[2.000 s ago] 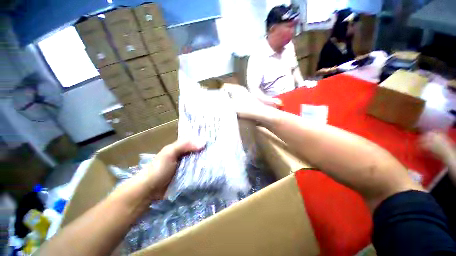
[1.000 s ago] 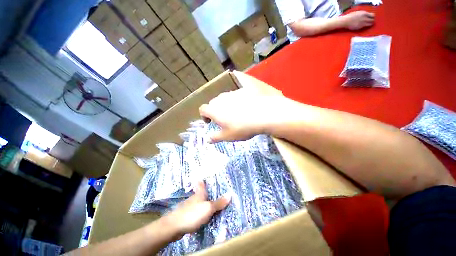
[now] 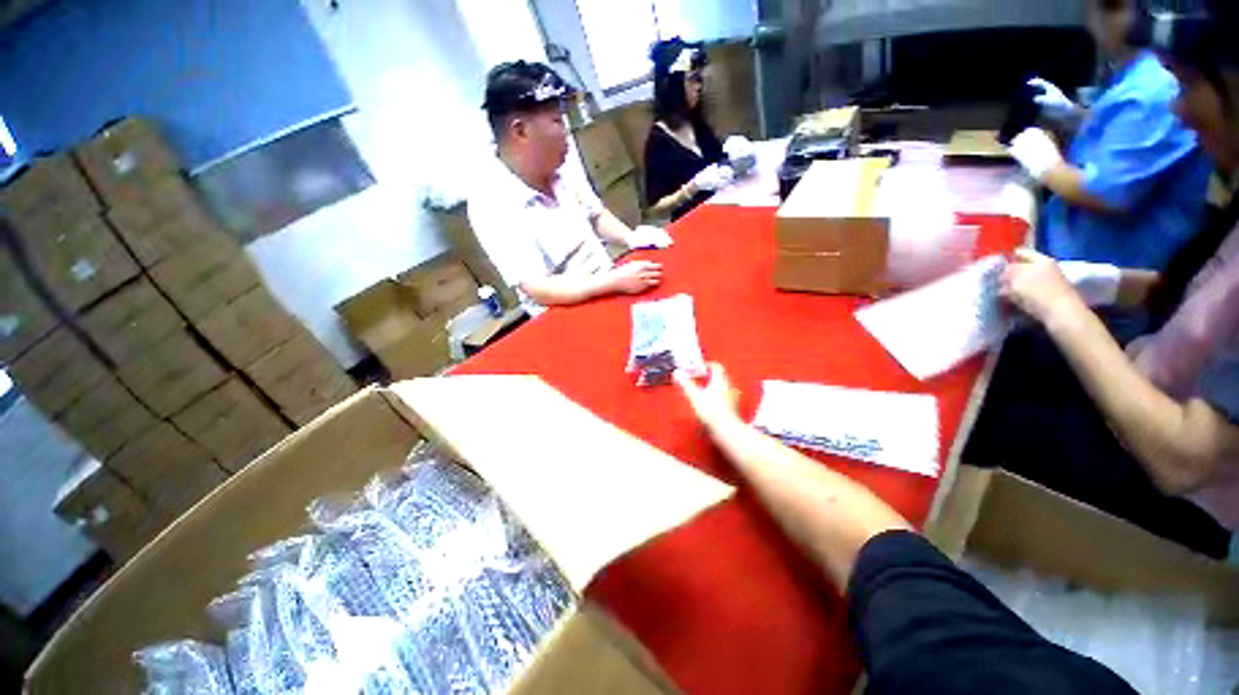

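A small stack of bubble-wrapped products (image 3: 665, 333) lies on the red table (image 3: 761, 333). My right hand (image 3: 709, 398) reaches across the table and its fingers are at the stack's near end; whether they grip it is unclear. My left hand is not in view. The large shipping carton (image 3: 163, 577) stands at the lower left, with rows of bubble-wrapped packs (image 3: 367, 577) inside and one flap (image 3: 571, 468) folded out over the table. Another wrapped pack (image 3: 849, 424) lies flat right of my hand.
A closed-looking brown carton (image 3: 832, 231) stands mid-table. A person at right holds a white sleeve (image 3: 931, 323). An open box of whitish bags (image 3: 1087, 611) is at the lower right. Other people sit around the table. Stacked cartons (image 3: 177, 312) stand at left.
The view has swung right. My right hand has left the carton and reached out to the stack on the table. My left hand has gone out of view.
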